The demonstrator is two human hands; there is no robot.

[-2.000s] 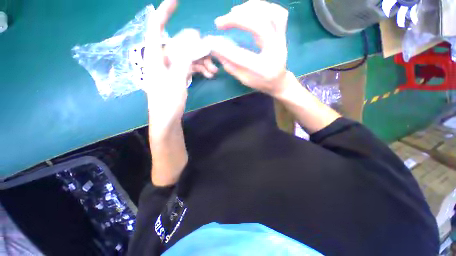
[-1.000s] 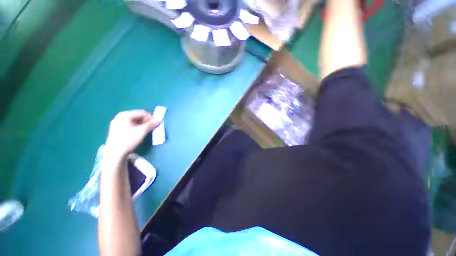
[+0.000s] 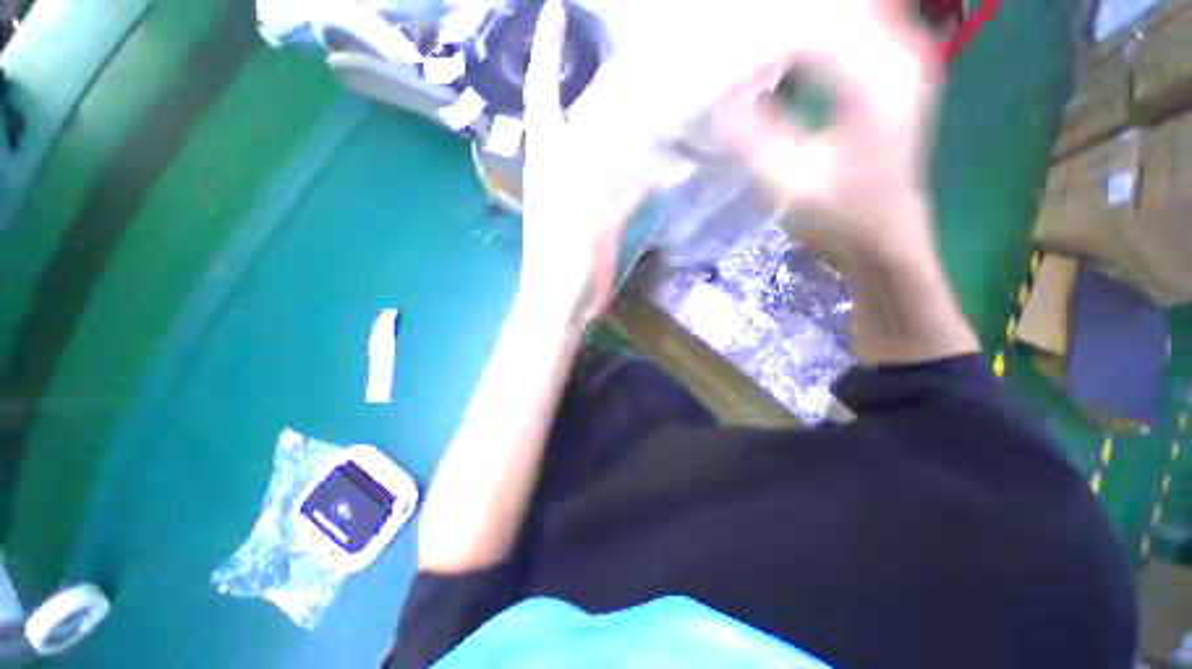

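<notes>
Both hands are raised at the top centre, overexposed and blurred. My left hand [image 3: 588,170] is in front of the grey tape dispenser [image 3: 503,59], with its fingers pointing up. My right hand [image 3: 830,144] has its fingers curled beside a blurred, clear bag-like sheet [image 3: 712,209]; whether either hand grips it cannot be told. A white card reader [image 3: 407,502] with a black front panel lies face up on a clear plastic bag [image 3: 268,555] on the bench. A white tape strip [image 3: 380,356] lies on the bench above it.
A roll of tape [image 3: 68,618] lies at the lower left of the bench. An open carton [image 3: 712,359] of clear bags stands below the bench edge. Brown cartons [image 3: 1092,196] and part of a red stool [image 3: 969,32] are at the right.
My left hand has let go of the white tape strip, now lying on the bench, and moved up and right. My right hand has come in beside it. The reader is now uncovered.
</notes>
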